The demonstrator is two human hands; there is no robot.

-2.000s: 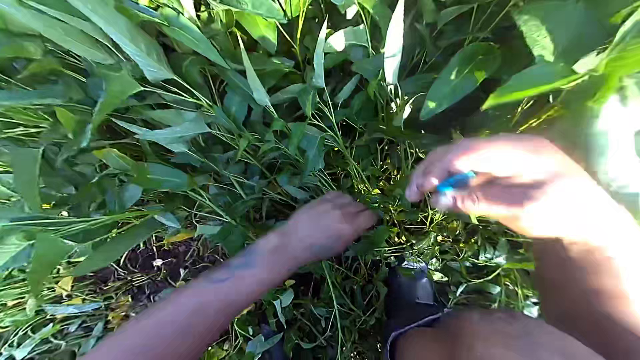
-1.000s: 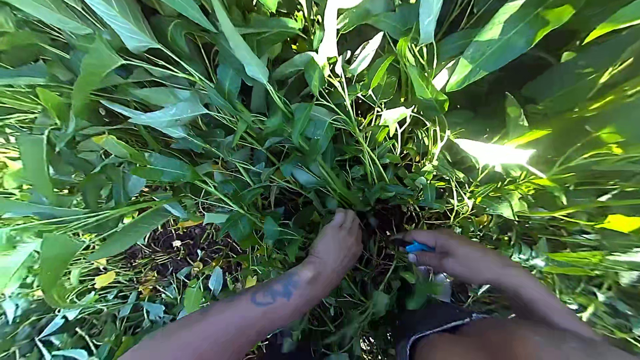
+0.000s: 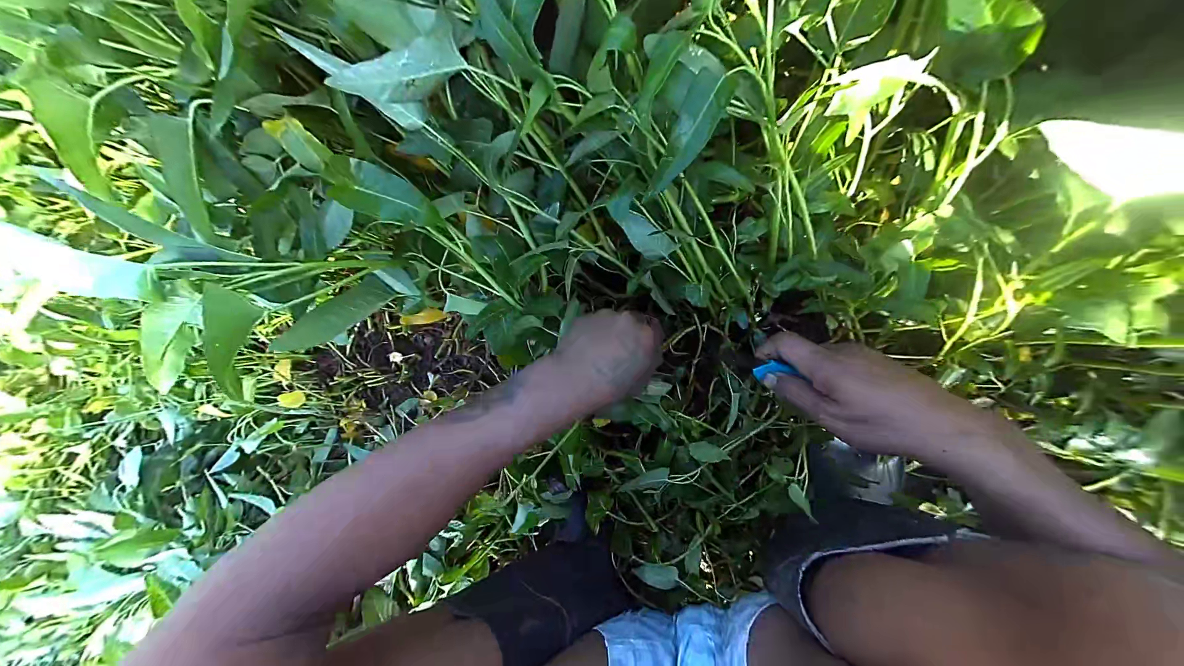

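Note:
Low among leafy green plants, my left hand is closed in a fist at the base of the stems. What its fingers grip is hidden from view. A short distance to the right, my right hand is wrapped around a small tool with a blue handle. The tool points toward the dark ground between the two hands; its working end cannot be made out. Thin stems and roots lie between my hands.
Dark soil with cut or bare stalks shows left of my left wrist. Long-leaved plants stand ahead and to the left. My knees in dark coverings frame the near side, with low leafy growth between them. Bright sunlight washes out the right.
My right hand with the blue-handled tool has come down from above the foliage to the stem bases near my left hand. The view has shifted.

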